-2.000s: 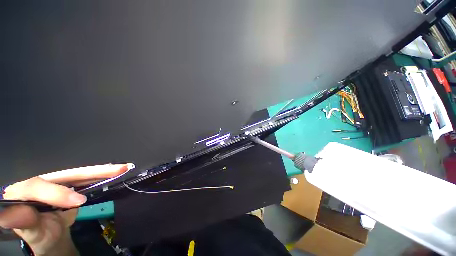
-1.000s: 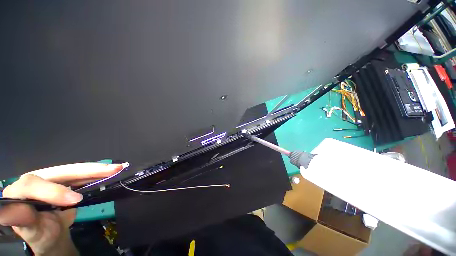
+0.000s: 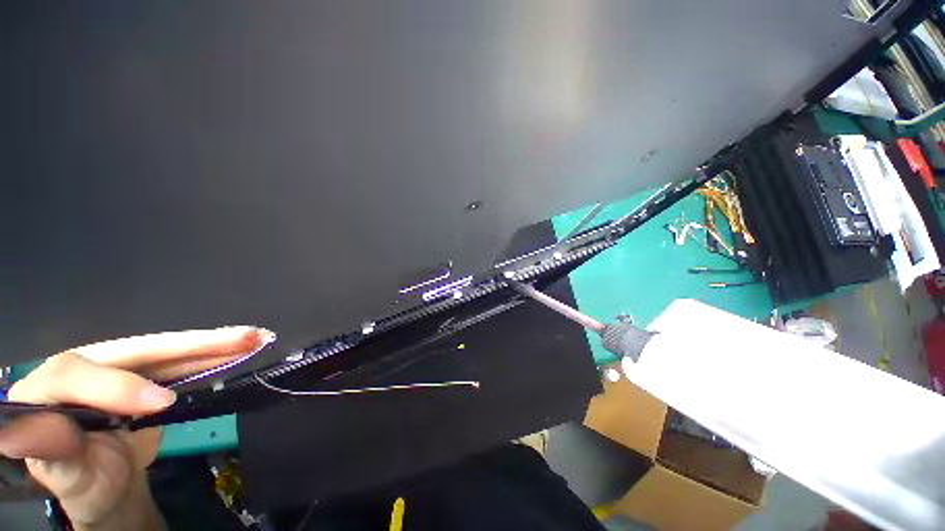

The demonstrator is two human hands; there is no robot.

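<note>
A very large dark panel (image 3: 311,156) fills the upper view, leaning over the bench. Its black frame edge (image 3: 404,313) runs diagonally, with small bright clips. My left hand (image 3: 98,415), bare, grips the edge at lower left, thumb below and fingers above. A thin pale cable (image 3: 373,392) hangs from the edge over a black sheet (image 3: 414,446); another pale strand lies by my left fingertips. A white cartridge (image 3: 777,394) comes in from the lower right, its thin pinkish nozzle (image 3: 565,309) with its tip at the frame edge. My right hand is not clearly visible.
A green mat (image 3: 632,270) lies below the panel. Orange and white cables (image 3: 725,213), small tools and stacked black housings (image 3: 793,218) are at right. An open brown carton (image 3: 689,498) stands on the floor at lower right. Racks (image 3: 922,62) are at upper right.
The panel and its edge shift slightly up, then slightly back down. The nozzle tip stays at nearly the same spot on the edge. My left hand keeps its grip.
</note>
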